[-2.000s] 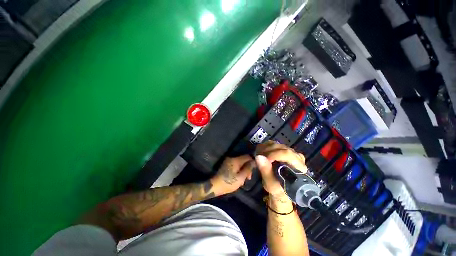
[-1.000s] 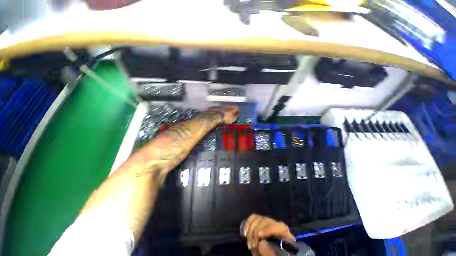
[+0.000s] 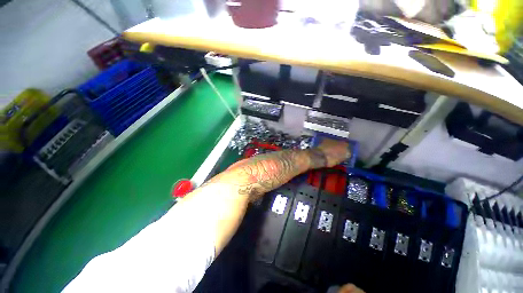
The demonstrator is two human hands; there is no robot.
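My left hand point(image 3: 334, 152) reaches into the open blue tray point(image 3: 353, 153) behind the row. Its fingers are hidden inside the tray, so I cannot tell what they touch. The black housings point(image 3: 298, 243) lie side by side in front, each with a silver metal plate point(image 3: 325, 221) near its upper end. My right hand point(image 3: 348, 288) shows only as a small piece at the bottom edge, with a bit of grey beside it, perhaps the electric screwdriver. Its fingers and grip are cut off.
The red pot point(image 3: 183, 187) sits on the edge of the green belt point(image 3: 135, 171) at left. Red bins point(image 3: 335, 182) and blue bins point(image 3: 379, 195) line the housings' upper ends. Loose metal fittings point(image 3: 250, 135) lie behind. A white tray point(image 3: 493, 246) stands right, under a shelf edge point(image 3: 321, 66).
The view has swung, so the bench sits further right and the red pot shows. My left hand stays at the blue tray. My right hand has nearly left the picture at the bottom.
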